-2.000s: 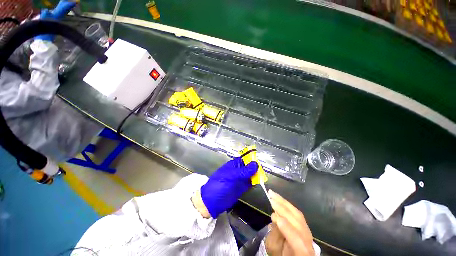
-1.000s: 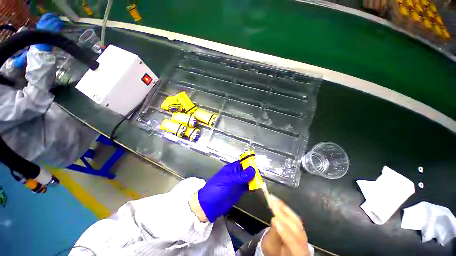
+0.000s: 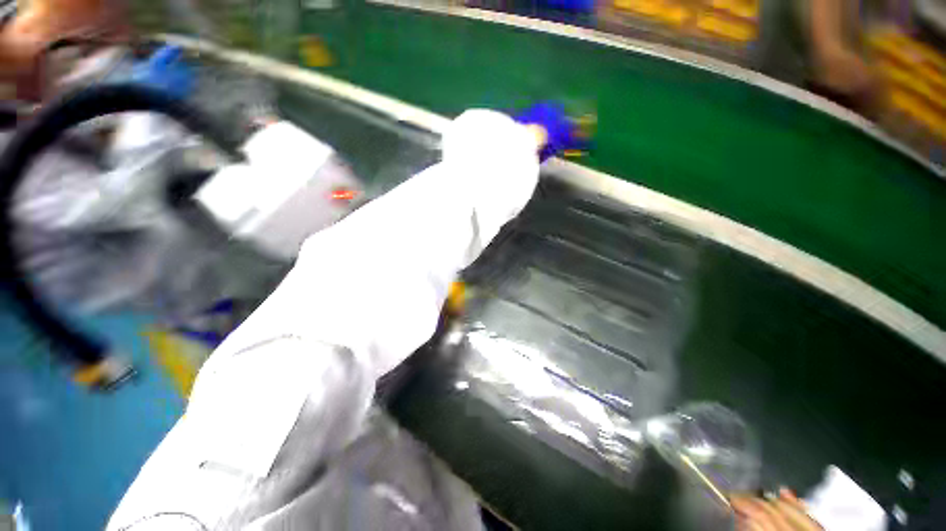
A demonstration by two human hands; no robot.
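Note:
My left hand [image 3: 553, 132], in a blue-purple glove, is stretched out over the far rail and the green belt. A yellow housing [image 3: 583, 135] shows at its fingers, blurred. My bare right hand [image 3: 773, 512] is cut off by the bottom edge and holds a thin swab [image 3: 705, 480]. The swab's far end is at the clear plastic cup [image 3: 726, 441]. The clear blister tray [image 3: 581, 342] lies on the bench, partly hidden by my left sleeve. A bit of a yellow part [image 3: 456, 298] shows beside the sleeve.
A white box [image 3: 275, 192] with a red switch and a black corrugated hose [image 3: 23, 264] are at the left, beside another person's white sleeve and blue-gloved hand. A white wipe [image 3: 845, 503] is at lower right. Another yellow part [image 3: 315, 51] is on the green belt [image 3: 685, 114].
My left hand has moved from the tray's near edge out to the belt with the yellow housing. My right hand has moved right, bringing the swab from the housing to the cup. The view has shifted.

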